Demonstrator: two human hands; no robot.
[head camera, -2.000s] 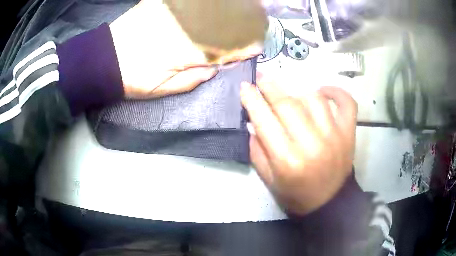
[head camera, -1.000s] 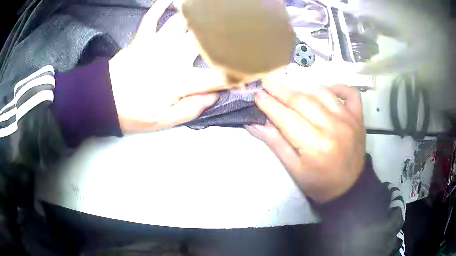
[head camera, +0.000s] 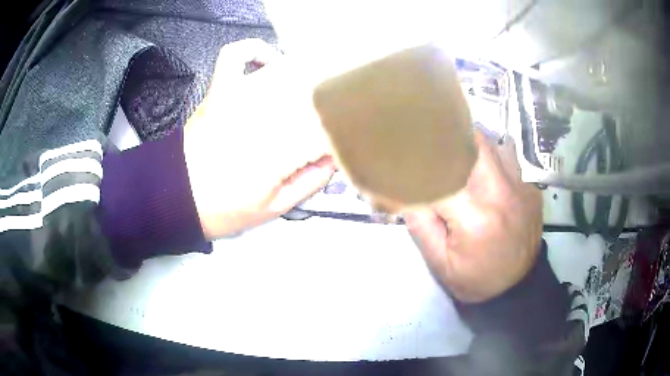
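The dark grey fabric panel (head camera: 191, 33) lies bunched at the upper left, and a narrow strip of it shows between my hands near the machine bed. My left hand (head camera: 253, 147) lies flat on the cloth with its thumb toward the middle. My right hand (head camera: 485, 228) is at the other end of the strip, its thumb and fingers bent at the cloth edge. A blurred tan cardboard flap (head camera: 400, 128) hides the needle area and the fingertips of my right hand, so its hold cannot be fully seen.
Green-handled shears (head camera: 599, 180) lie on the right, partly behind a blurred pale machine part. The reddish parts tray (head camera: 635, 275) is at the lower right. The white table (head camera: 279, 294) curves across the front. Strong glare covers the top centre.
The cloth between my hands has moved up and away, and only a narrow strip shows. The flap, shears and machine parts appear lower in the picture. Both hands stay beside the needle area.
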